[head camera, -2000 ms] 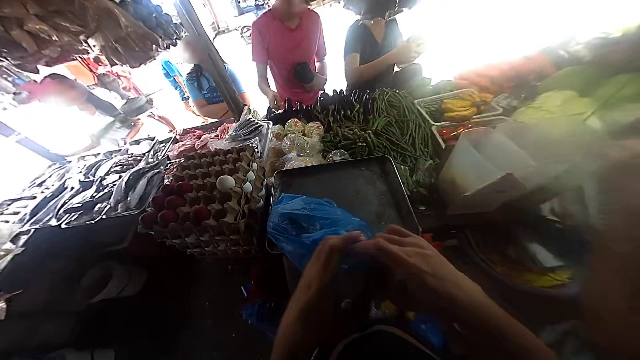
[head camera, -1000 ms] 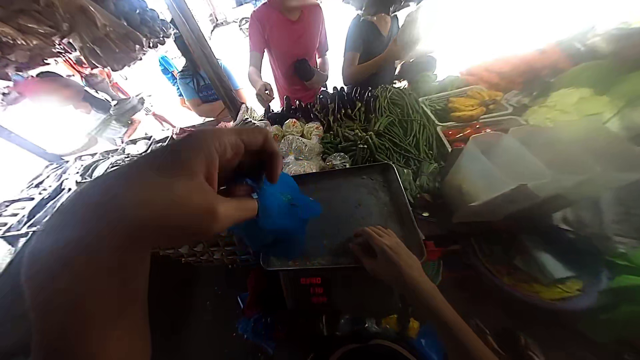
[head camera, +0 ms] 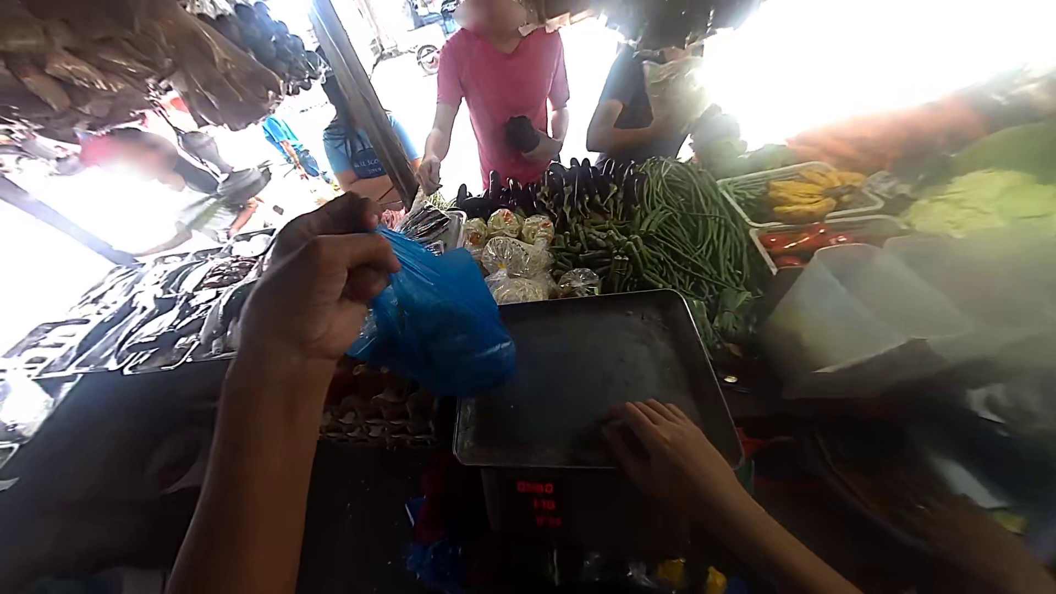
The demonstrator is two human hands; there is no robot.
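My left hand is raised at left of centre, its fingers closed on the top of a blue plastic bag. The bag hangs bulging beside the left edge of a metal scale pan; its contents cannot be made out. Over the pan's lower right part lies my right hand, palm down, fingertips at the pan's surface, with nothing visible in it. Red digits glow on the scale's display below the pan. Egg trays are partly hidden behind my left forearm and the bag.
Beyond the pan lie wrapped bundles, eggplants and long green beans. Fish fill trays at left. Baskets of bananas and red peppers stand right, near plastic containers. Several people stand across the stall.
Both hands were together at the blue bag over the pan two seconds ago. They have parted: my left hand has lifted the bag to the left, while my right hand has come onto the pan.
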